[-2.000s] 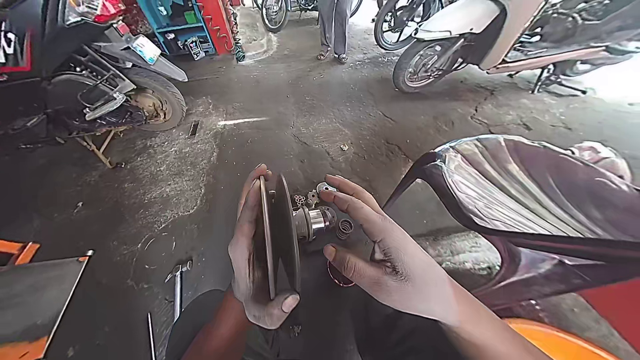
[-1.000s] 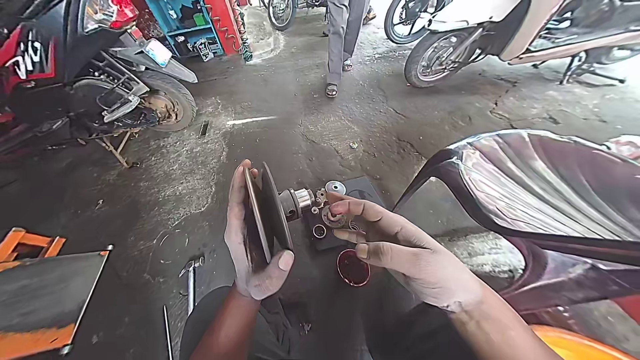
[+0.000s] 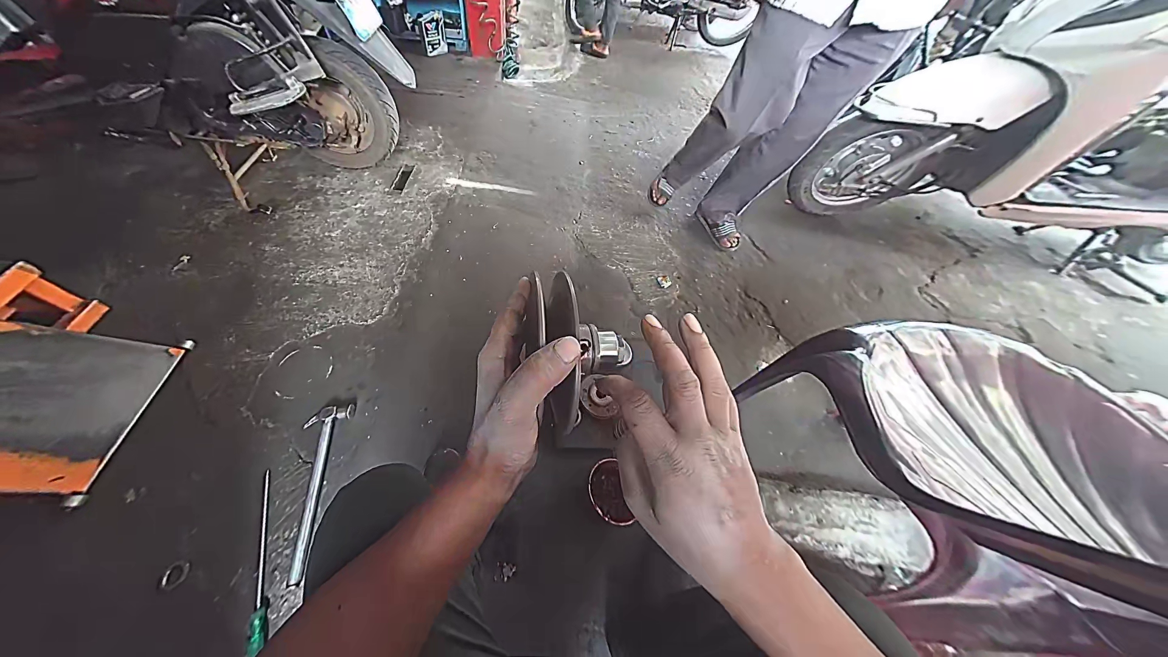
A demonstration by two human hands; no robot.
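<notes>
My left hand [image 3: 520, 401] grips a scooter's rear pulley [image 3: 566, 356], its two metal discs upright with a gap between them and its shiny metal hub pointing right. Beside the hub, my right hand [image 3: 693, 429] has its thumb and index finger at a small metal ring [image 3: 599, 399], the other fingers raised. Whether the ring is pinched or lies on the dark surface behind is hard to tell. Below it is a round red-rimmed container [image 3: 610, 491] with dark red contents, partly covered by my right hand.
A hammer [image 3: 319, 493] and a green-handled screwdriver [image 3: 259, 584] lie left of my knee. A plastic chair [image 3: 985, 438] stands at the right, an orange-framed piece [image 3: 82, 411] at the left. A person in grey trousers [image 3: 776, 109] stands ahead, between a raised motorcycle [image 3: 338, 109] and a white scooter [image 3: 967, 100].
The person in grey trousers has come nearer and to the right. My right hand has moved from the parts on the dark surface back close beside the pulley, which stays in my left hand.
</notes>
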